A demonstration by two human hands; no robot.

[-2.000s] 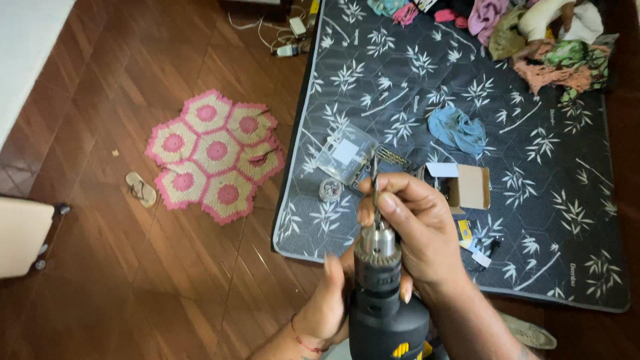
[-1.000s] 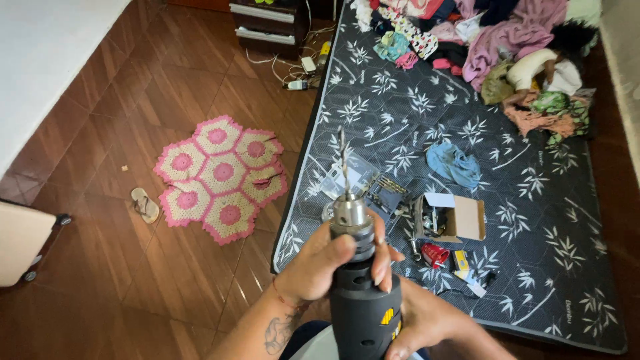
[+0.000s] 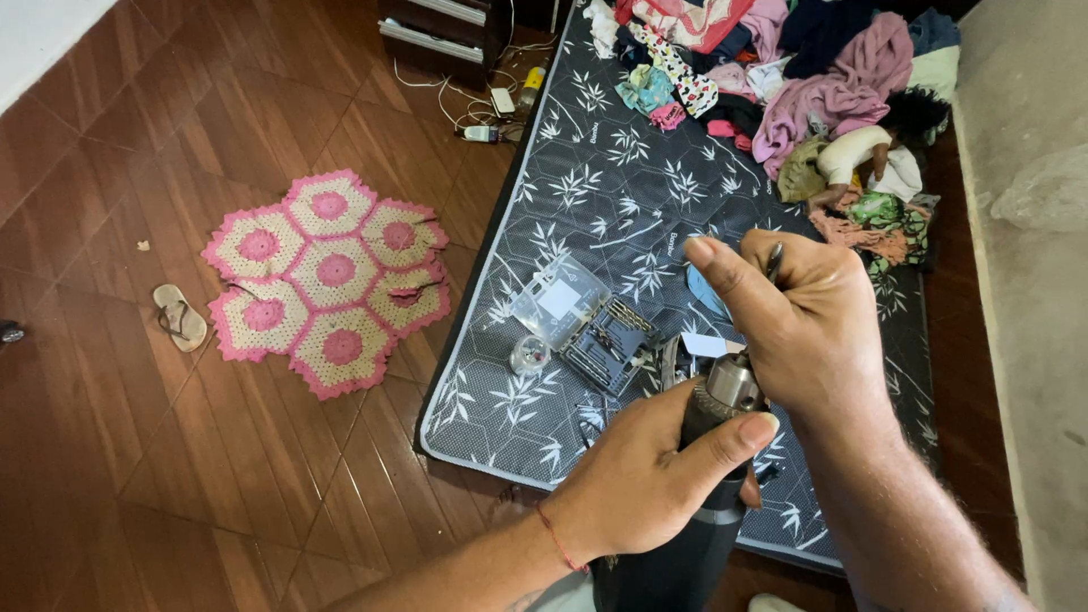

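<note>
A black power drill (image 3: pixel 680 544) points up and away from me at the lower right of the middle. My left hand (image 3: pixel 646 467) is wrapped around its body just below the toothed metal chuck (image 3: pixel 733 384), the thumb lying across the front. Above the chuck, my right hand (image 3: pixel 807 314) is closed around a drill bit (image 3: pixel 774 260), whose tip shows between thumb and fingers. Most of the bit is hidden by that hand. An open plastic case of drill bits (image 3: pixel 608 344) lies on the mattress beyond my left hand, with a small round clear container (image 3: pixel 529 355) beside it.
The patterned dark mattress (image 3: pixel 578 246) bears a heap of clothes (image 3: pixel 816 85) and a doll (image 3: pixel 854 157) at its far right. On the tiled floor lie a crocheted rug (image 3: pixel 333 270), a flip-flop (image 3: pixel 180 318) and cables (image 3: pixel 463 100) near a dark drawer unit (image 3: pixel 433 38).
My right hand has moved from the drill's lower body up to the bit and closed around it. My left hand stays around the drill near the chuck.
</note>
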